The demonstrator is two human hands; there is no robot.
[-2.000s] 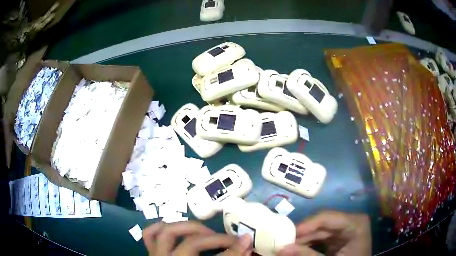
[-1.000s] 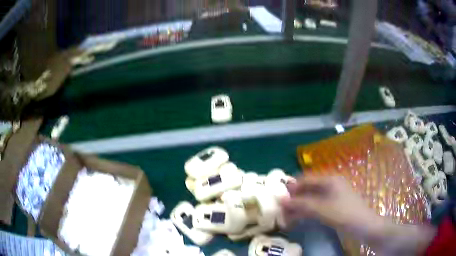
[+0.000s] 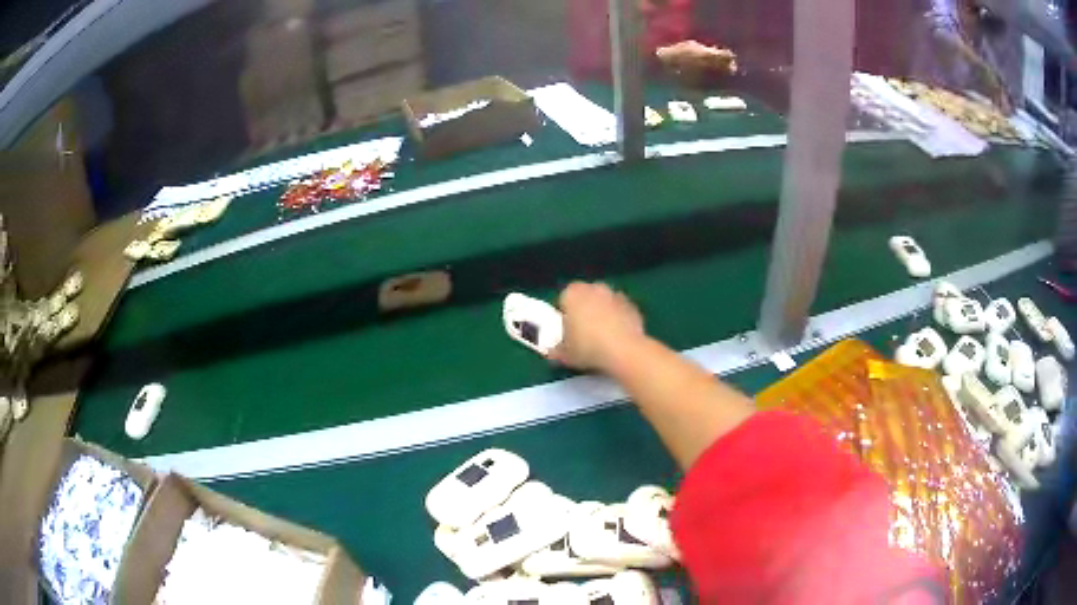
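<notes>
My right hand point(image 3: 596, 329) reaches from the lower right over the rail onto the green conveyor. Its fingers are on the right end of a cream housing point(image 3: 529, 324) with a dark square on its face, at or just above the belt; contact with the belt is hard to tell. Below the rail, a pile of cream housings point(image 3: 500, 528) lies on the bench, cut off by the lower edge. My left hand is out of the picture.
A pale metal rail point(image 3: 390, 438) and upright post point(image 3: 809, 177) edge the conveyor. Single housings lie on the belt at left point(image 3: 144, 410), centre point(image 3: 416, 291) and right point(image 3: 909, 257). A divided cardboard box point(image 3: 254, 520) is lower left. An orange pack point(image 3: 880, 449) and a neighbour's housings point(image 3: 998, 396) are right.
The view has tilted up, showing more of the conveyor and the far side. My right hand has moved from beside the pile out over the belt. My left hand has left the picture.
</notes>
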